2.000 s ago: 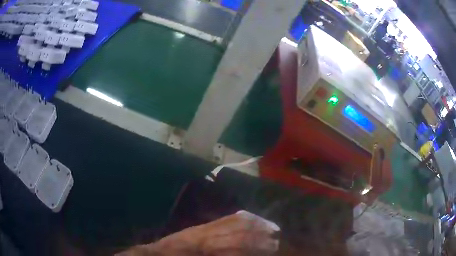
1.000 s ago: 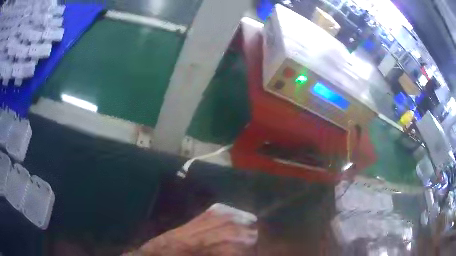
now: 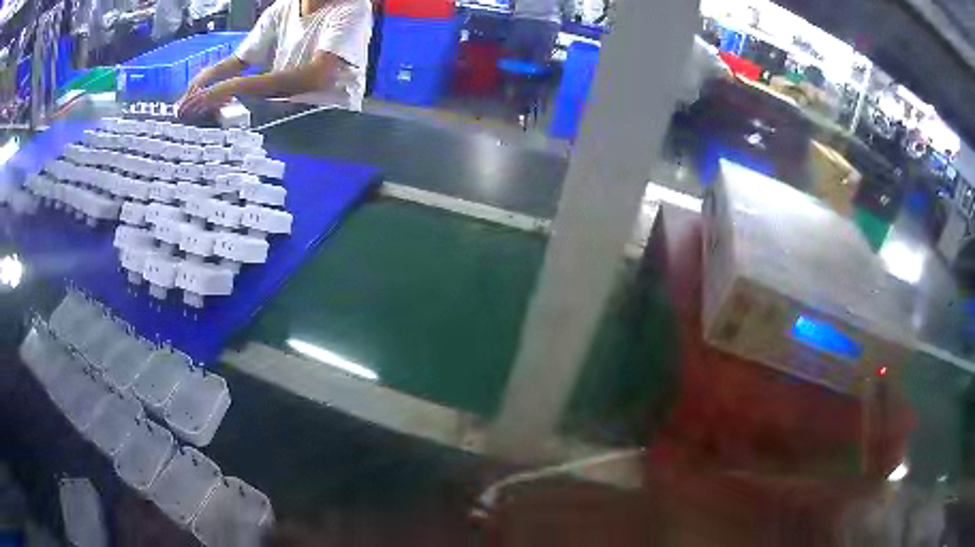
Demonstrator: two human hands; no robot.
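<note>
No hand of mine shows in the current view. White plug-in units [image 3: 198, 230] stand in staggered rows on a blue mat [image 3: 310, 203] at the left. More white units [image 3: 182, 481] lie in overlapping rows, pins up, on the dark bench [image 3: 353, 470] at the lower left. The cream-grey hipot tester [image 3: 786, 251] sits on a red stand [image 3: 738, 417] at the right, its blue display lit and a small red light on its front. A white cable [image 3: 567, 467] lies near the post's foot.
A pale grey post [image 3: 599, 203] rises between mat and tester. A green conveyor [image 3: 401, 294] with pale rails runs behind the bench. A person in a white shirt [image 3: 310, 48] works across at the back left. Blue bins [image 3: 412, 64] stand behind.
The view has tilted up and towards the left, so the scene sits lower. The hand holding a white piece at the bottom is out of view. The tester's green light is off and a red one shows.
</note>
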